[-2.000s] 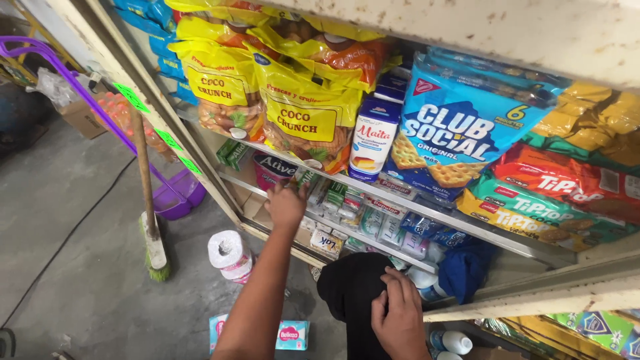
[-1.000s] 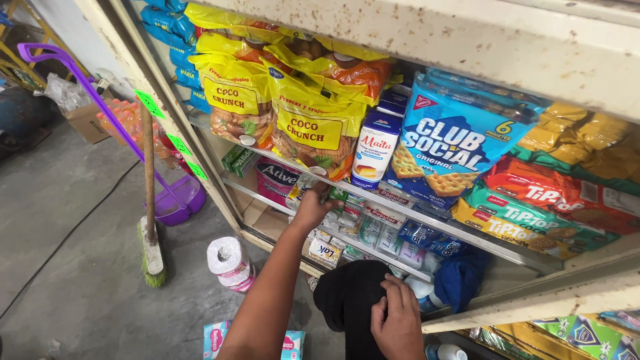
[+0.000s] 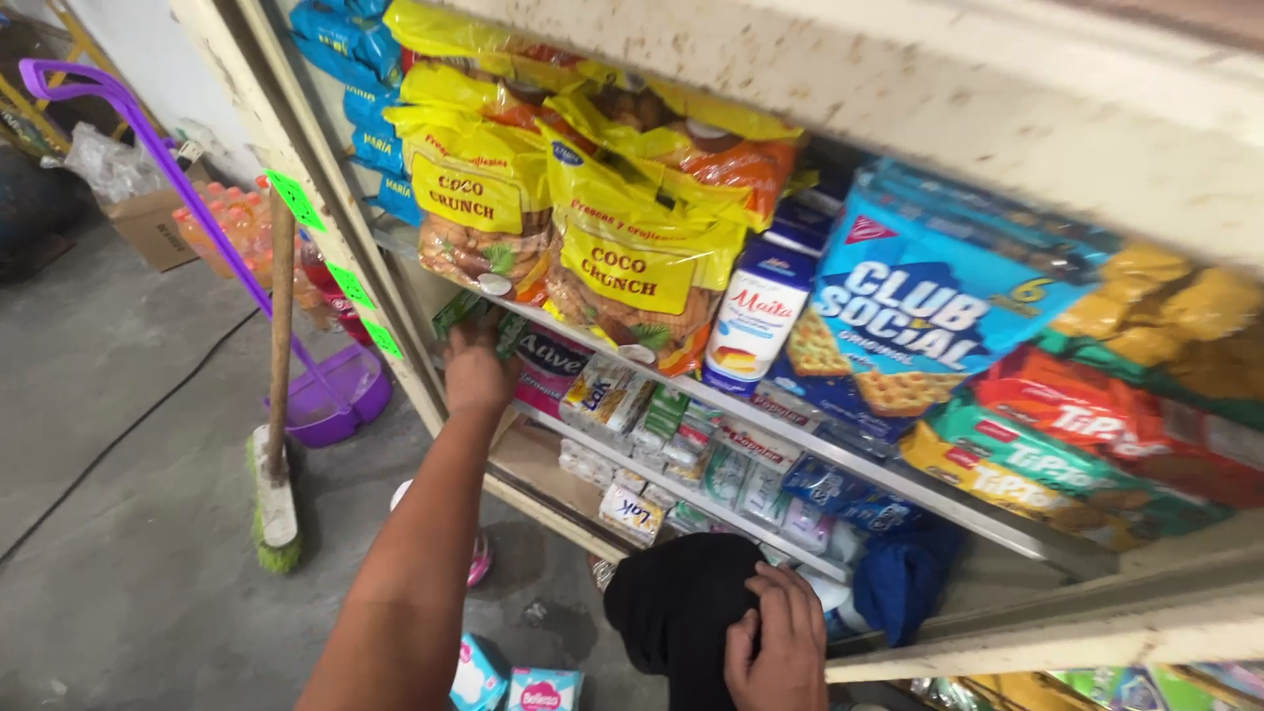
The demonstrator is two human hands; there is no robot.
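Observation:
My left hand (image 3: 481, 367) reaches into the left end of the lower shelf and touches a green package (image 3: 469, 314); its fingertips are partly hidden, so I cannot tell whether they grip it. Just right of it stands a pink and black Alive package (image 3: 549, 367), followed by wrapped Lak soap bars (image 3: 600, 395). Yellow Coco Crunch bags (image 3: 632, 267) fill the shelf above, beside a white and blue Maita carton (image 3: 758, 321) and a blue Club Social pack (image 3: 904, 306). My right hand (image 3: 780, 637) rests on my knee in black cloth (image 3: 681, 602), holding no goods.
A pale cabinet frame (image 3: 326, 212) with green tags borders the shelves on the left. On the floor are a wooden-handled broom (image 3: 276, 494), a purple long-handled dustpan (image 3: 341, 395), a cardboard box (image 3: 153, 227) and blue and white packages (image 3: 543, 689). A metal shelf edge (image 3: 869, 459) crosses above the soaps.
My left hand has moved left along the lower shelf, from near the soaps to the green package. My right hand stays on the knee.

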